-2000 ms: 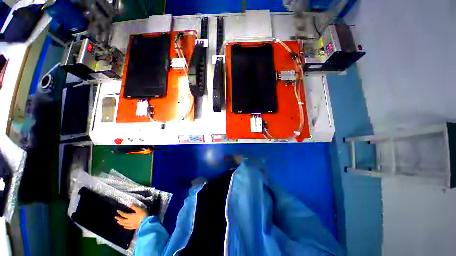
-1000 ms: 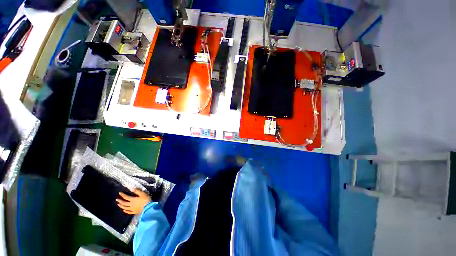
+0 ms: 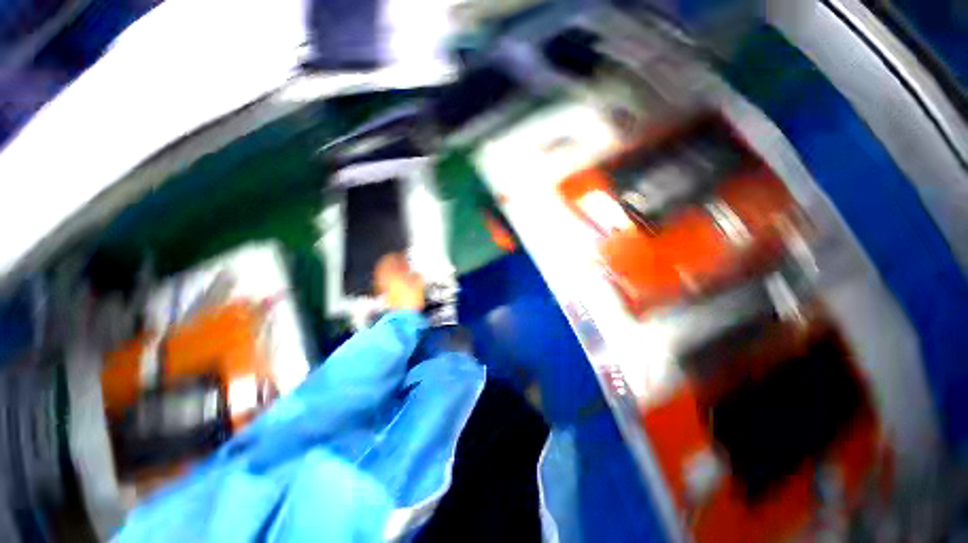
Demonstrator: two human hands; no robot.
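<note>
The frame is strongly blurred. A flat black housing (image 3: 374,228) lies on pale foam sheets (image 3: 430,228) on the green bench. My left hand (image 3: 398,282), bare below a light blue sleeve, is at the near right corner of the housing. The blur hides its fingers and whether they touch or grip the housing. My right hand is not in view.
To the right is a white machine base (image 3: 552,175) with two orange plates (image 3: 669,260) carrying black parts. Another machine with an orange plate (image 3: 191,350) is at the left. Small orange-handled cutters (image 3: 499,228) lie on the green bench. A blue floor (image 3: 557,339) shows between.
The view has swung to the left, so the foam and housing now sit near the middle and the two-plate machine at the right. A machine at the left has come into view.
</note>
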